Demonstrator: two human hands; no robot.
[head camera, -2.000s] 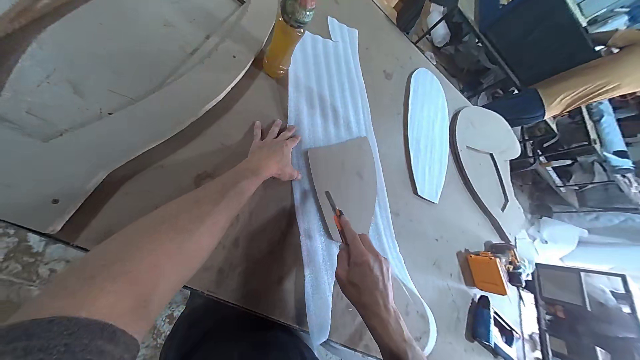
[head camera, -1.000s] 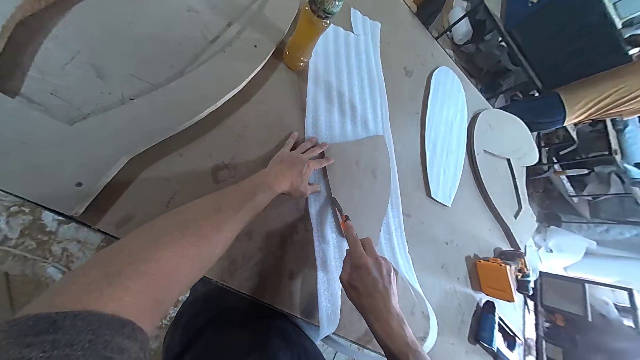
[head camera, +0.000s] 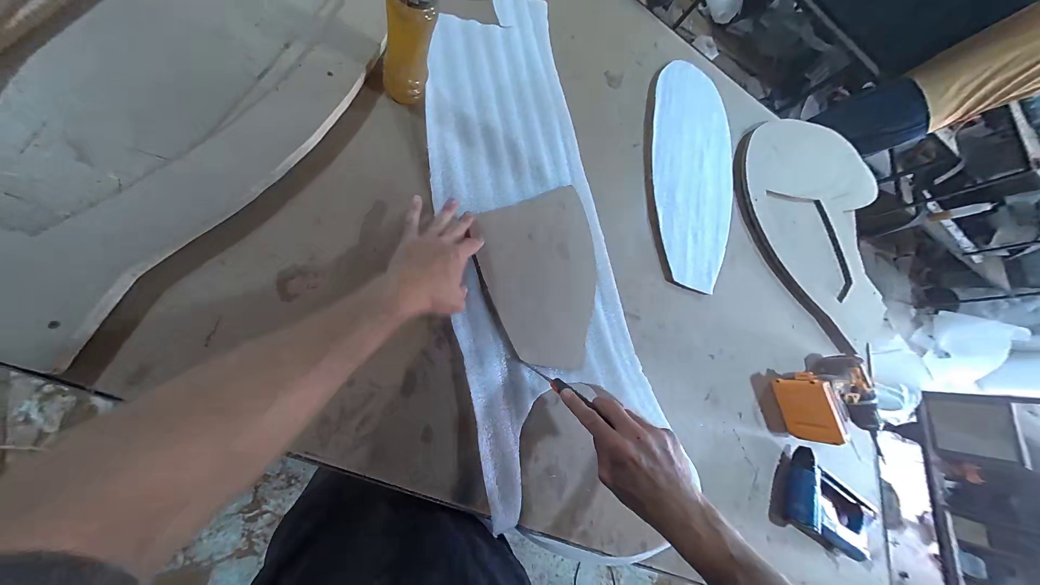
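A flat grey-brown board piece (head camera: 540, 280) with a curved right side lies on a strip of white ribbed foam sheet (head camera: 504, 122). The fingertips of my left hand (head camera: 435, 260) press on the board's upper left edge and the foam, fingers spread. My right hand (head camera: 642, 447) grips a utility knife (head camera: 573, 390) with an orange part; its thin blade reaches the board's lower left corner, over the foam. Below the board the foam has a rounded cut-out, with the tabletop showing through. Farther right lies a rounded foam-topped piece (head camera: 692, 175).
A large curved board (head camera: 162, 162) covers the upper left of the table. A bottle of yellow-orange liquid (head camera: 406, 53) stands by the foam. To the right lie a slotted board shape (head camera: 800, 203), a cordless drill with an orange battery (head camera: 812, 406) and a blue tool (head camera: 825, 500). Another person's arm (head camera: 975, 69) shows beyond.
The knife in my right hand has moved down along the board's left edge to its lower corner. My left hand stays at the board's upper left edge.
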